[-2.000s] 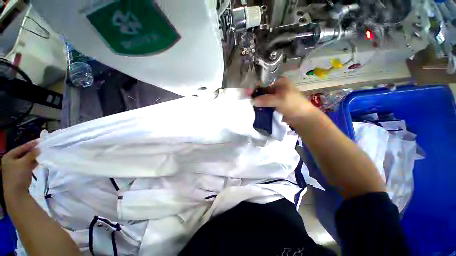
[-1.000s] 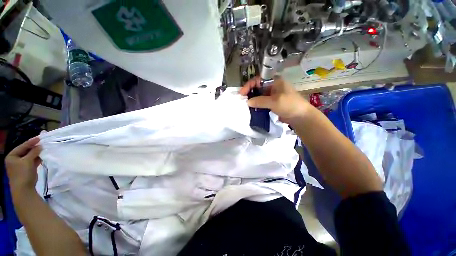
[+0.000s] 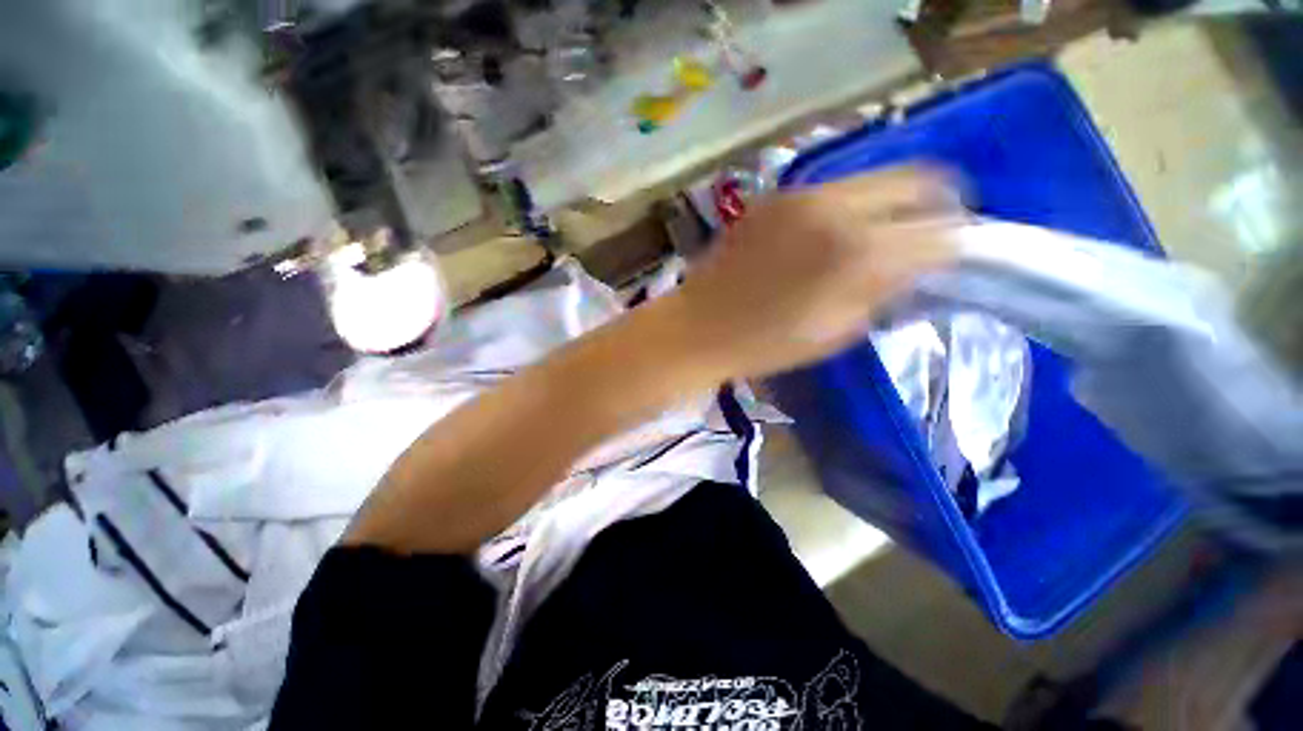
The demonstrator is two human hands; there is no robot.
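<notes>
My left hand reaches across to the right and grips one end of a white cloth piece. The piece stretches over the blue bin towards the right edge and is motion-blurred, with a darker part at its lower end. My right hand or forearm is a blur at the lower right, cut by the edge; its grip cannot be made out. White garments with navy lines lie across the machine's front and the lap.
The blue bin at right holds white pieces. The white machine head is at upper left, with a glaring lamp under it. Metal machine parts and yellow tags are at the top. Pale floor shows beside the bin.
The view has swung right. My left hand has left the cloth's left end and crossed to the bin with white cloth. My right hand has moved from the needle area to the lower right.
</notes>
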